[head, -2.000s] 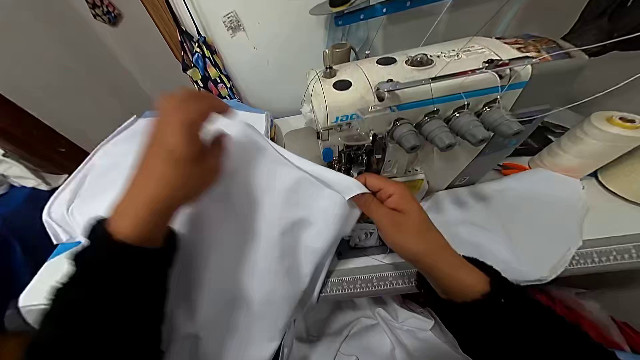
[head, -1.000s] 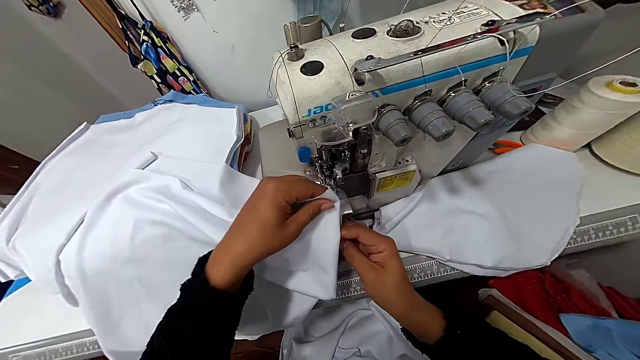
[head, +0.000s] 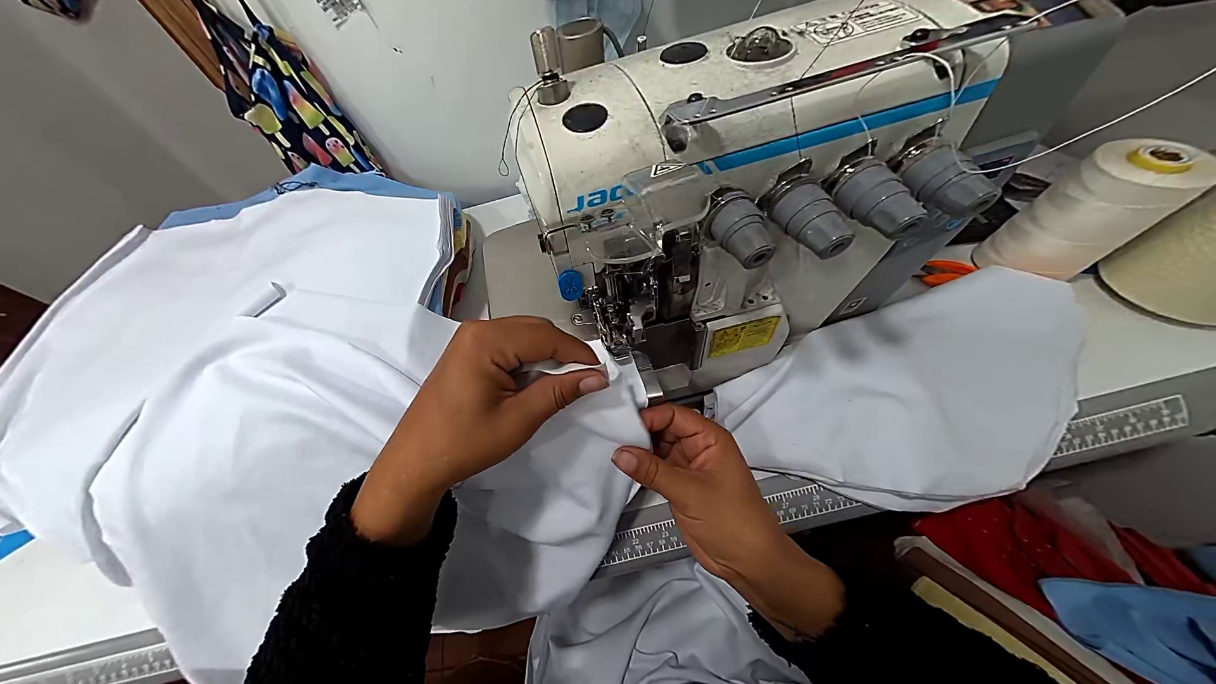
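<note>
An overlock sewing machine stands on the table, several grey tension dials on its front. White fabric lies spread left of it, one edge reaching the presser foot. My left hand pinches that edge between thumb and forefinger just left of the foot. Close in front of the foot, my right hand has the fabric's edge between its thumb and fingers. Whether the needles are in the cloth cannot be seen.
Another white fabric piece lies right of the machine, near orange-handled scissors and thread cones. A stack of cut cloth lies at left. A measuring tape runs along the table's front edge. Red and blue cloth lies below at right.
From two seconds ago, my left hand has come down from the raised fabric to its edge at the presser foot. My right hand has moved below the foot. The view has shifted closer.
</note>
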